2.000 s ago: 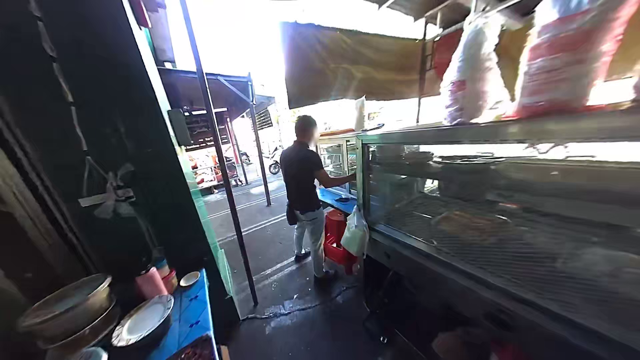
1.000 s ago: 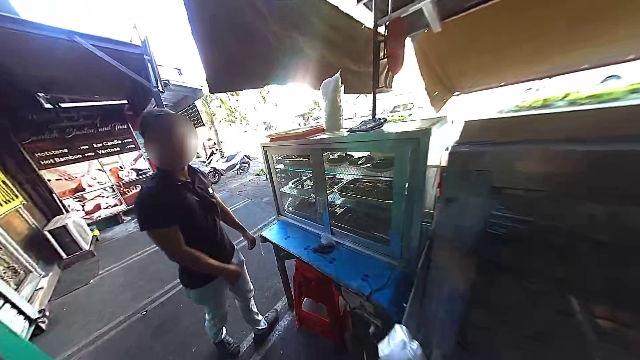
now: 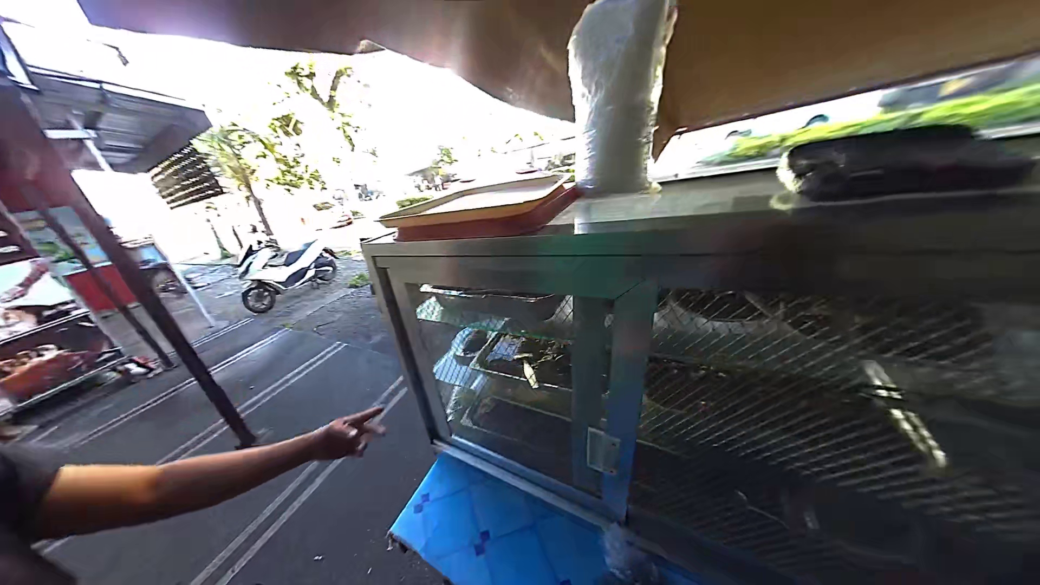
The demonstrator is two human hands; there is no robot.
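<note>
Neither of my hands shows in the head view. Close in front stands a metal-framed glass display case (image 3: 613, 382) with mesh-patterned panes, holding trays of food (image 3: 528, 361) on its shelves. Stacked trays (image 3: 479, 203) lie on its top at the left, beside a tall clear plastic bag of pale items (image 3: 619, 97). A dark object (image 3: 902, 162), blurred, rests on the top farther right. Below the case juts a ledge with a blue tiled-pattern cover (image 3: 487, 524). At the left, another person's arm (image 3: 203, 479) reaches toward the case with a finger extended, not touching it.
A slanted dark post (image 3: 162, 301) rises at the left from the paved ground with pale lines (image 3: 268, 406). A white scooter (image 3: 284, 272) is parked beyond. A stall (image 3: 49, 349) stands at the far left. A brown awning (image 3: 812, 49) hangs low overhead.
The view has swung and come much nearer to the display case. The other person, earlier beside the case with arms low, now shows mainly as an outstretched arm at the left.
</note>
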